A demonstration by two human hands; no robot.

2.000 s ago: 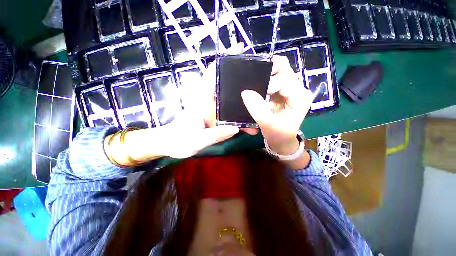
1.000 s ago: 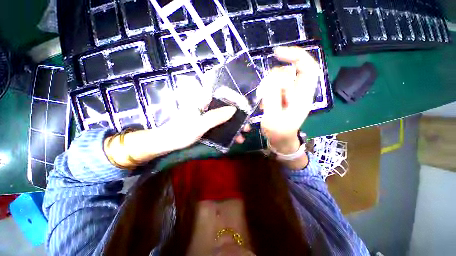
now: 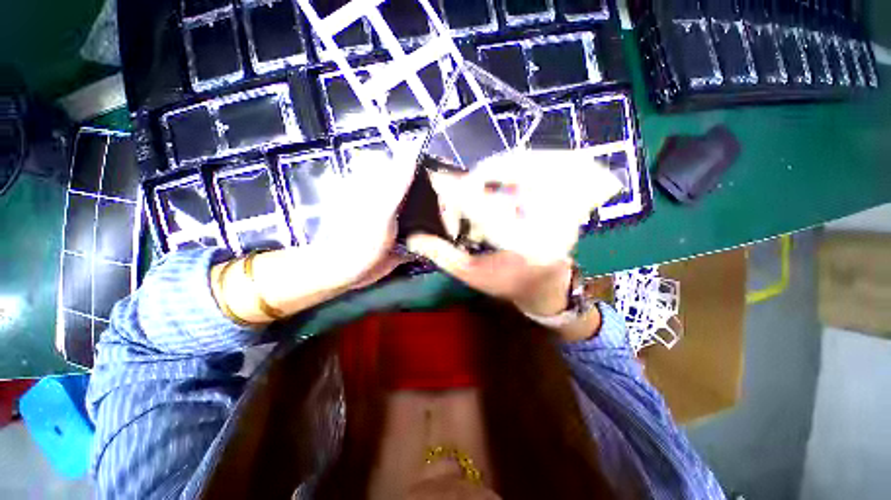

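Observation:
A thin rectangular frame part (image 3: 421,207) is held tilted between my hands above the near edge of the tray. Its dark panel shows between them, and its clear-edged open part reaches up over the tray. My left hand (image 3: 357,220) grips its left side. My right hand (image 3: 523,220) lies over its right side, thumb at the lower edge. Both hands are overexposed, so fingertip details are lost. The white ladder-like waste matrix (image 3: 420,57) lies across the large black parts tray (image 3: 147,146), whose pockets have glinting rims.
Another black tray (image 3: 669,93) is at upper right. A dark crumpled cloth or pad (image 3: 696,164) lies on the green surface (image 3: 762,186). An adhesive sheet (image 3: 98,244) lies at left, near a dark fan (image 3: 15,142). White scraps (image 3: 647,305) hang by the table edge above cardboard.
My right hand has come down from above the tray onto the frame part. The part is turned more upright, and its dark panel is now largely covered by my hands.

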